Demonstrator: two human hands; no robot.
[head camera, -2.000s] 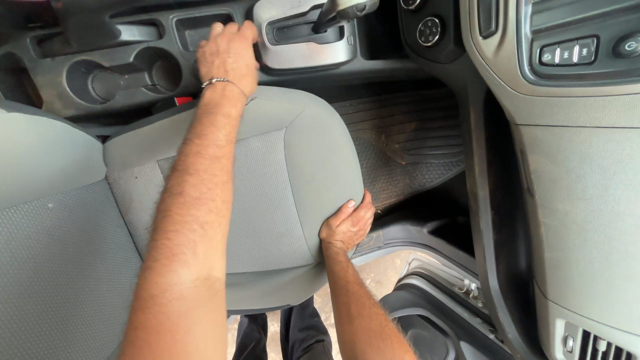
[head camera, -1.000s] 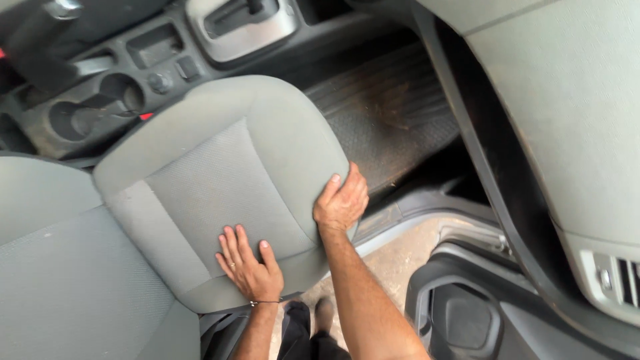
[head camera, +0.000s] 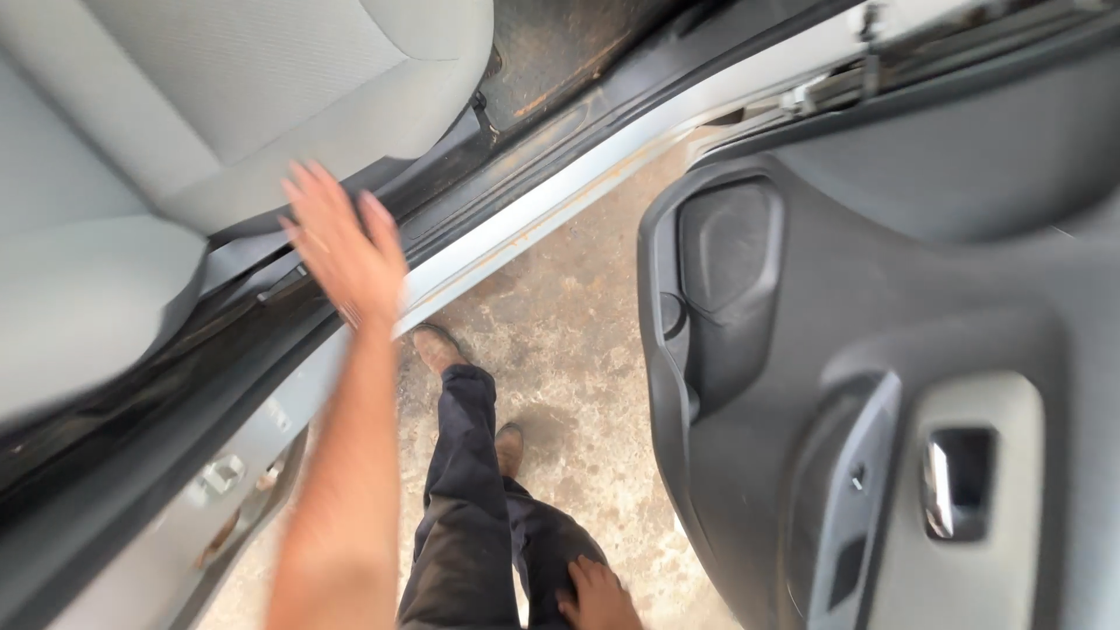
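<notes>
My left hand (head camera: 350, 254), blurred, is spread with nothing in it, over the outer edge of the grey fabric car seat (head camera: 289, 79) and the dark sill trim beside it. Whether its fingertips touch the seat, I cannot tell. Low in the view, my right hand (head camera: 602, 597) is partly cut off by the bottom edge and lies at the knee of my dark trousers (head camera: 464, 525). No object shows in it, and its fingers are slightly apart.
The open car door (head camera: 875, 289) with its chrome inner handle (head camera: 938, 490) fills the right side. A pale metal door sill (head camera: 525, 210) runs diagonally, with the dirty floor mat (head camera: 560, 52) above it. My shoes stand on the stained concrete ground (head camera: 569, 350) between sill and door.
The view has swung down toward the door opening. My right hand has left the seat's front corner and is now by my knee. My left hand is now over the seat's outer edge.
</notes>
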